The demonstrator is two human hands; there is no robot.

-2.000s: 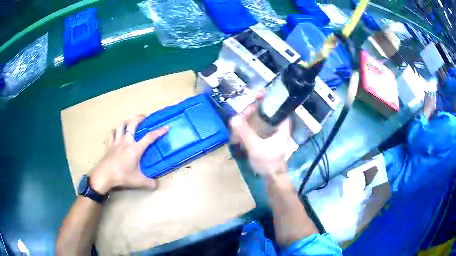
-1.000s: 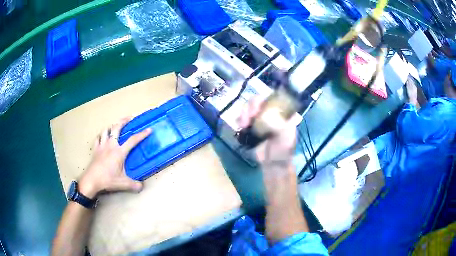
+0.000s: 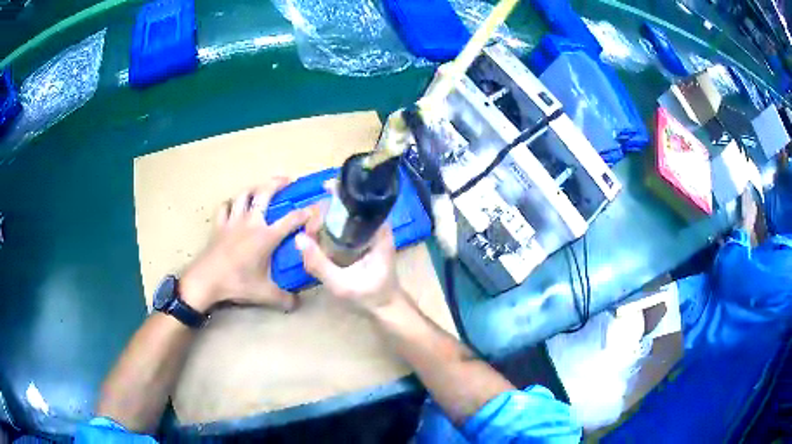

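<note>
A blue plastic housing [image 3: 408,208] lies flat on the tan cardboard mat [image 3: 217,364]. My left hand [image 3: 247,251] is spread over the housing's left end and grips its edges, with a dark watch on the wrist. My right hand [image 3: 365,269] is closed around the electric screwdriver [image 3: 365,195], held upright over the middle of the housing. The hand and driver hide the tip and the housing's centre. No screw can be made out.
Two screw feeders [image 3: 512,208] stand right of the mat, with a black cable [image 3: 504,156] across them. Blue housings [image 3: 590,95] are piled behind. Clear bags [image 3: 343,35] and housings lie along the back. A red-pink box [image 3: 686,160], an open carton [image 3: 669,334] and another person's blue sleeve [image 3: 738,277] are at right.
My right hand has brought the screwdriver left from over the feeders to above the housing. My left hand stays on the housing. The whole view has shifted.
</note>
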